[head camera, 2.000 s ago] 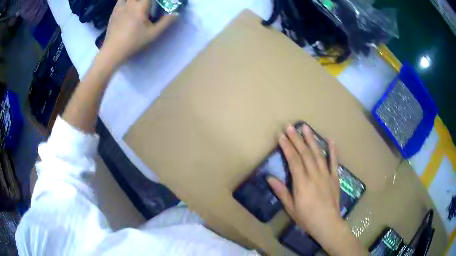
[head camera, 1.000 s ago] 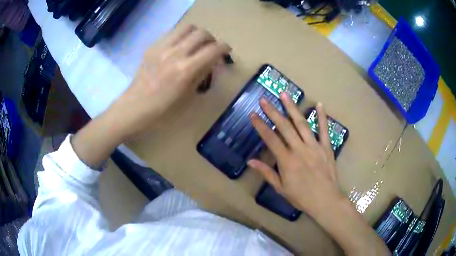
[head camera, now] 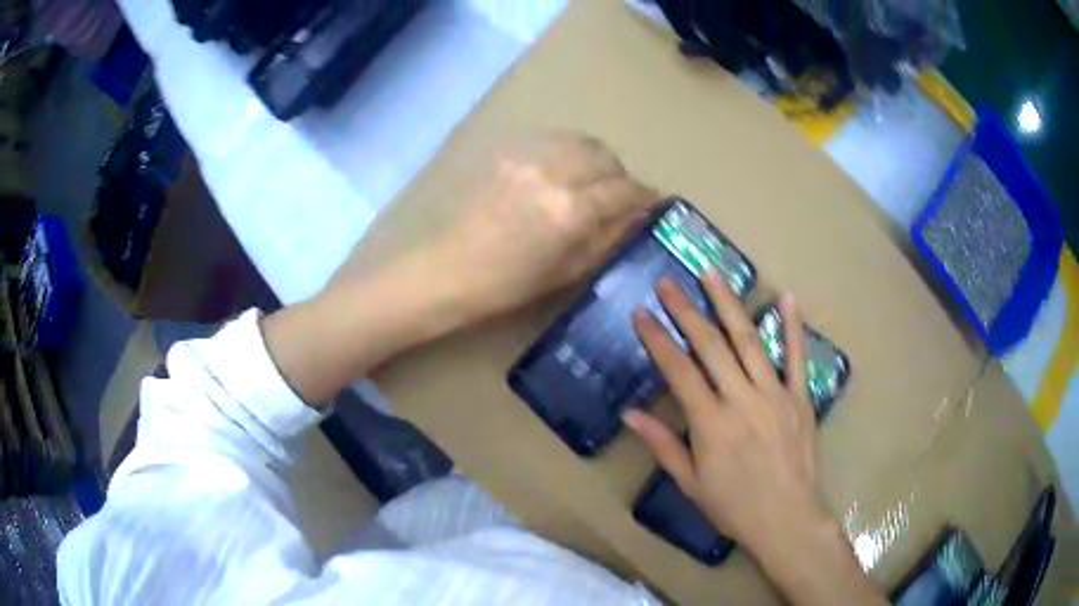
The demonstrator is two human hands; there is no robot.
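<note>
A black power bank housing (head camera: 580, 367) lies at a slant on the tan cardboard sheet (head camera: 521, 113), with a green circuit board (head camera: 703, 246) across its upper right end. A second housing (head camera: 683, 516) lies beside it, mostly under my right hand, its board (head camera: 820, 367) showing past my fingers. My right hand (head camera: 740, 432) rests over both housings with its fingers spread. My left hand (head camera: 550, 219) is curled, blurred, against the upper left edge of the first housing. Its fingertips are hidden, and I cannot tell whether it holds something.
A pile of small screws (head camera: 870, 533) lies at the lower right, beside more housings (head camera: 947, 574) at the edge. A blue tray of screws (head camera: 980, 243) is at the right. Black housings (head camera: 320, 59) stand at the upper left. Dark cables and clear plastic (head camera: 816, 42) lie at the top right.
My left hand went from the far upper left to the cardboard, then right to the first housing's edge. A dark piece seen in it one second ago is hidden now. My right hand stays on the housings.
</note>
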